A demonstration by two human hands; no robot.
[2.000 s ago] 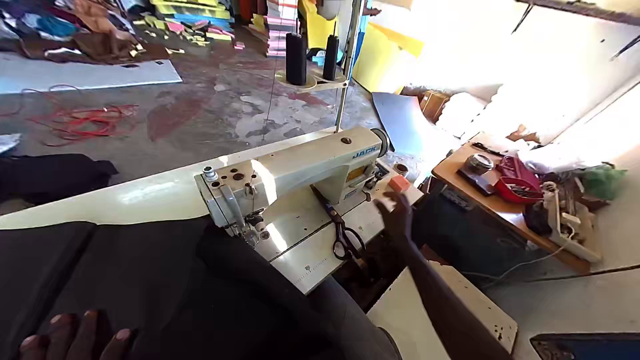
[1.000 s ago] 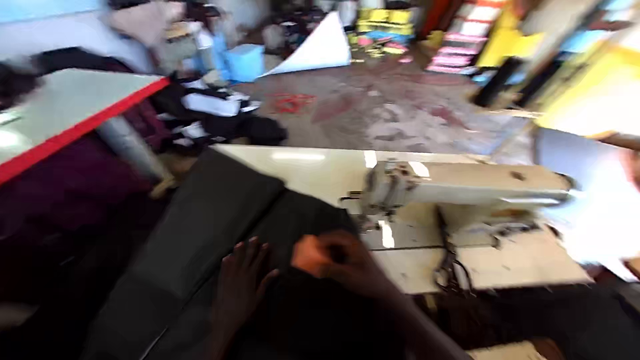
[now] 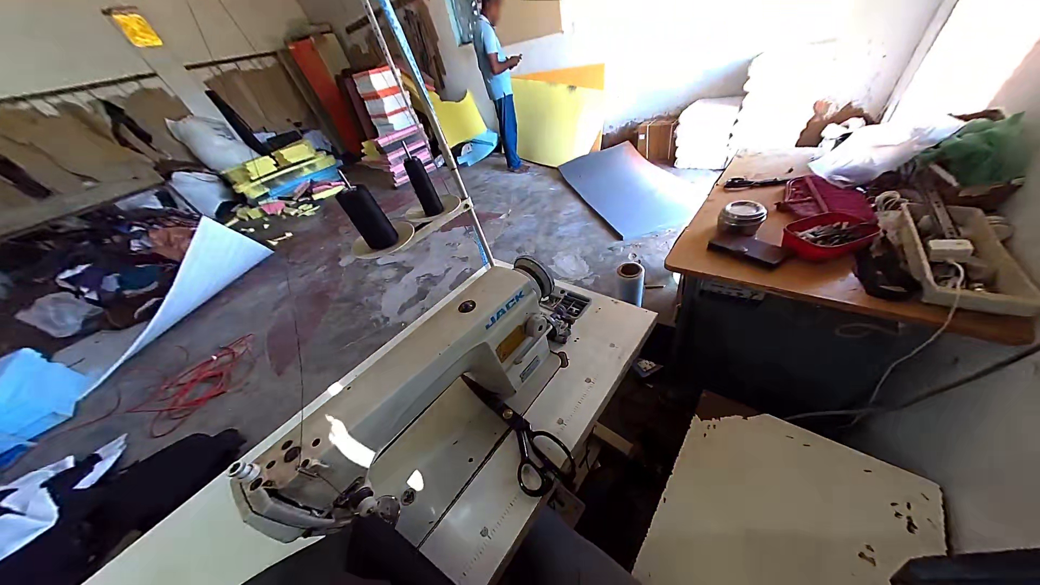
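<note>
A Jack industrial sewing machine stands on its pale table at the centre. Black cloth lies at the needle end, at the bottom edge. Black-handled fabric scissors rest on the machine bed, blades under the arm. Two cones of black thread, a nearer one and a farther one, stand on the thread stand behind the machine. Neither my left hand nor my right hand shows in the head view now.
A wooden side table at right holds a red tray, a round tin and a cream bin. A pale board lies lower right. Red cord is on the floor. A person stands at the back.
Both my hands were over the black cloth one second ago and are now out of view. The view has swung right and up, and the side table and standing person have come into sight.
</note>
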